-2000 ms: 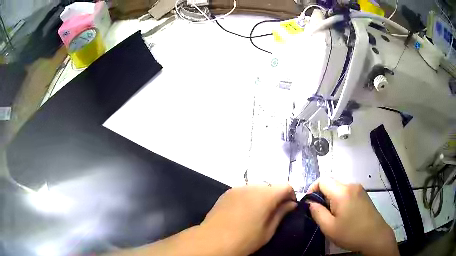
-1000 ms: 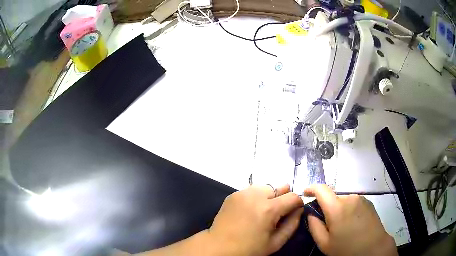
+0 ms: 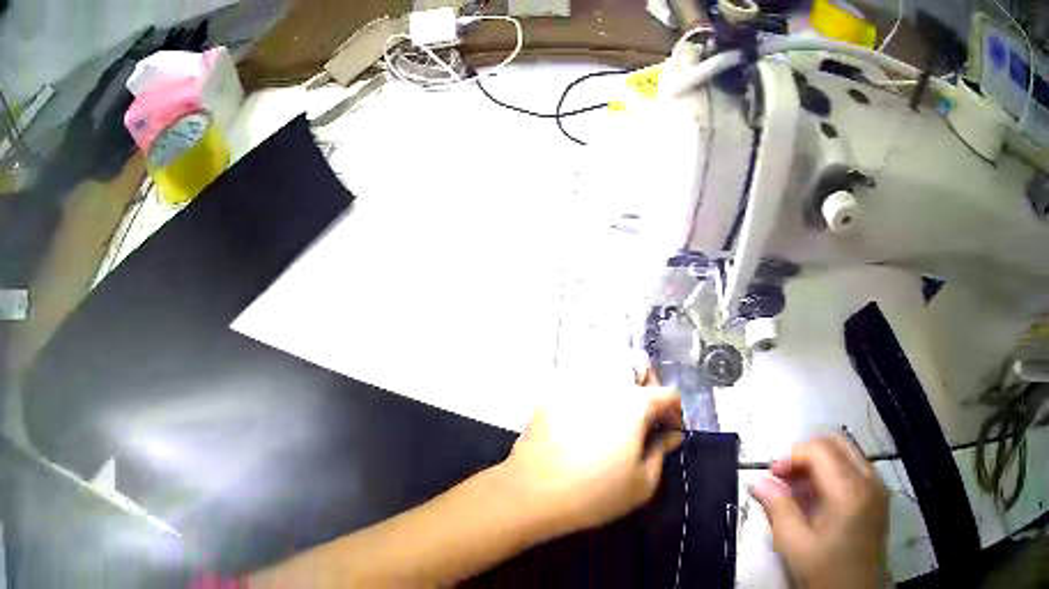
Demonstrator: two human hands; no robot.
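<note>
A large black garment panel (image 3: pixel 265 403) lies across the left and front of the table. A black band with pale stitch lines (image 3: pixel 707 506) lies flat at its right end, its top edge just below the needle plate (image 3: pixel 697 397). My left hand (image 3: pixel 598 449) pinches the cloth edge near the band's top left corner. My right hand (image 3: pixel 831 506) is just right of the band, apart from it, with thumb and fingertips close together; whether it holds anything small cannot be told. The presser foot area (image 3: pixel 667 334) is above my left fingertips.
The off-white sewing machine head (image 3: pixel 794 173) stands at the right. A spare black band (image 3: pixel 914 431) lies right of the needle. A yellow tape roll (image 3: pixel 190 161) and pink tissue box (image 3: pixel 173 98) stand far left. Cables (image 3: pixel 454 58) lie at the back.
My right hand has let go of the cloth and moved right. The band end, bunched between both hands before, now lies flat. My left hand still pinches the edge. The view has shifted slightly.
</note>
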